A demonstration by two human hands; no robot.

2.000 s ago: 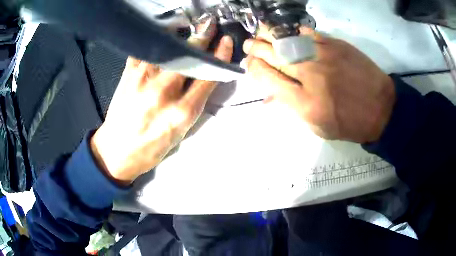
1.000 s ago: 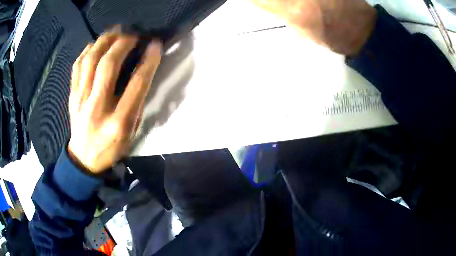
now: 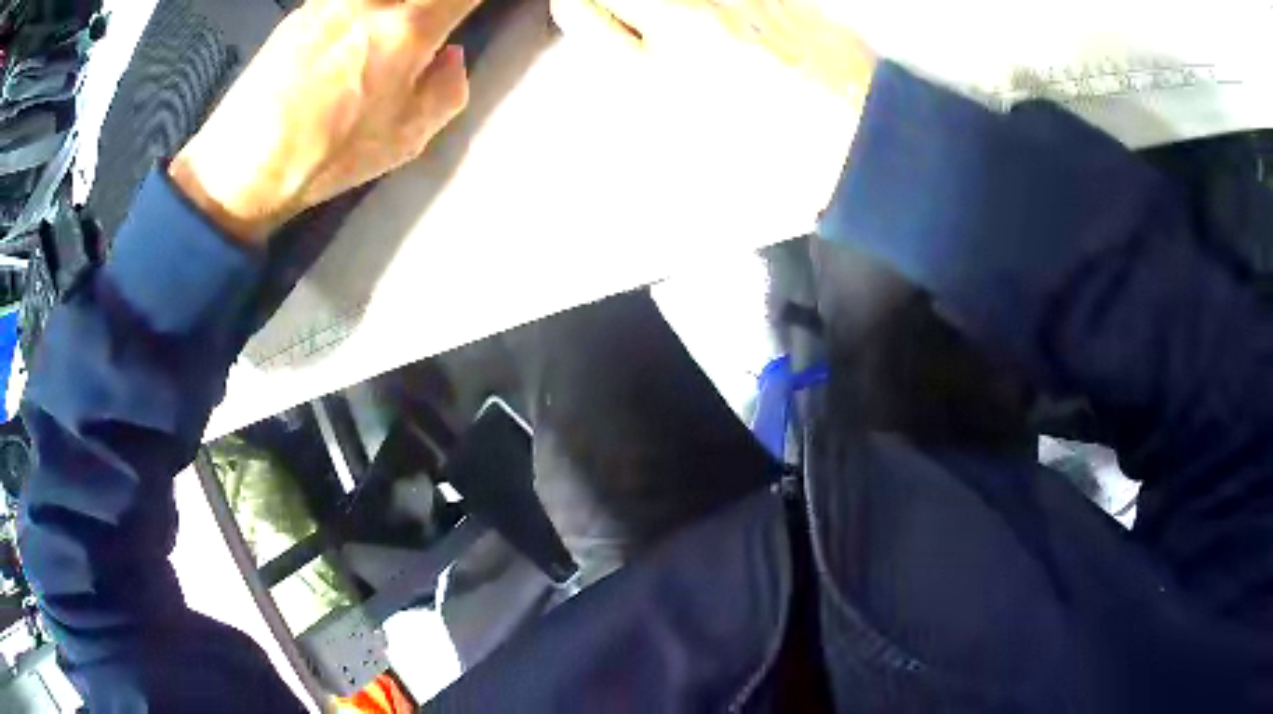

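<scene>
The black mesh panel [image 3: 175,70] lies at the upper left, partly under my left hand and cut off by the top edge. My left hand [image 3: 335,112] is at the top left, on or just over the panel's edge, its fingertips cut off by the top edge. Whether it grips the panel cannot be seen. My right hand [image 3: 754,35] is at the top centre over the white table, overexposed and partly cut off. What its fingers do is hidden. The sewing head and needle are out of the picture.
The white table [image 3: 559,195] has a front edge running slantwise across the middle, with a printed ruler [image 3: 1117,81] at the upper right. Below are my legs, a blue item [image 3: 776,405] and an orange item [image 3: 374,695]. Black pieces [image 3: 42,98] are stacked at the far left.
The view has tilted down, and the machine head has left the picture. The right hand has moved left relative to the table, toward the left hand. Both hands now sit at the top edge.
</scene>
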